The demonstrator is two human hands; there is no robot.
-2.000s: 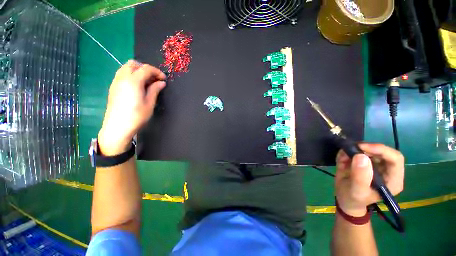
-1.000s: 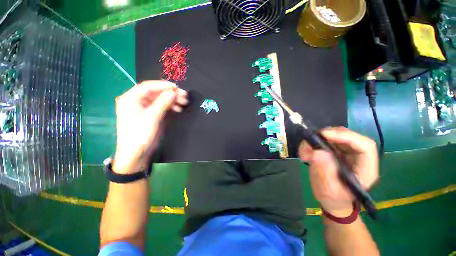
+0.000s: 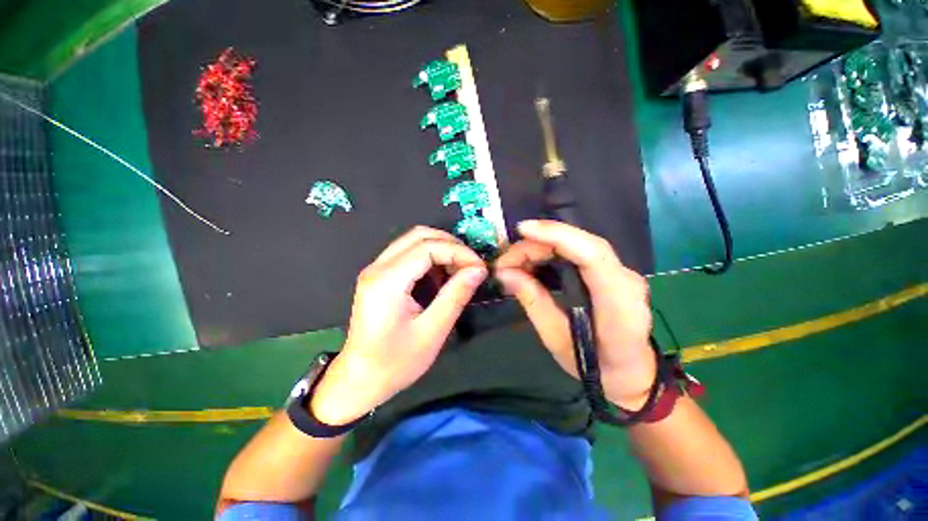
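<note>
My left hand [image 3: 407,305] and my right hand [image 3: 585,315] meet with their fingertips at the near end of the pale board holding strip [image 3: 479,137]. What the fingertips pinch is too small and hidden to tell. My right hand also holds the soldering iron [image 3: 553,168], its tip pointing away from me, right of the strip. Several green circuit boards [image 3: 455,157] sit in a row along the strip's left edge; the nearest end is hidden by my fingers. One loose circuit board [image 3: 329,197] lies left of the strip. The silvery solder wire [image 3: 132,171] hangs free of my left hand.
A pile of red lead wires [image 3: 227,99] lies at the back left of the black mat [image 3: 275,285]. The soldering station [image 3: 702,41] with its cord is at the back right. Clear trays [image 3: 41,275] stand at left, and another tray [image 3: 875,127] holds green boards at right.
My left hand has left the solder wire and moved right to the strip's near end. My right hand has come beside it, the iron turned away from the boards. The view has shifted right.
</note>
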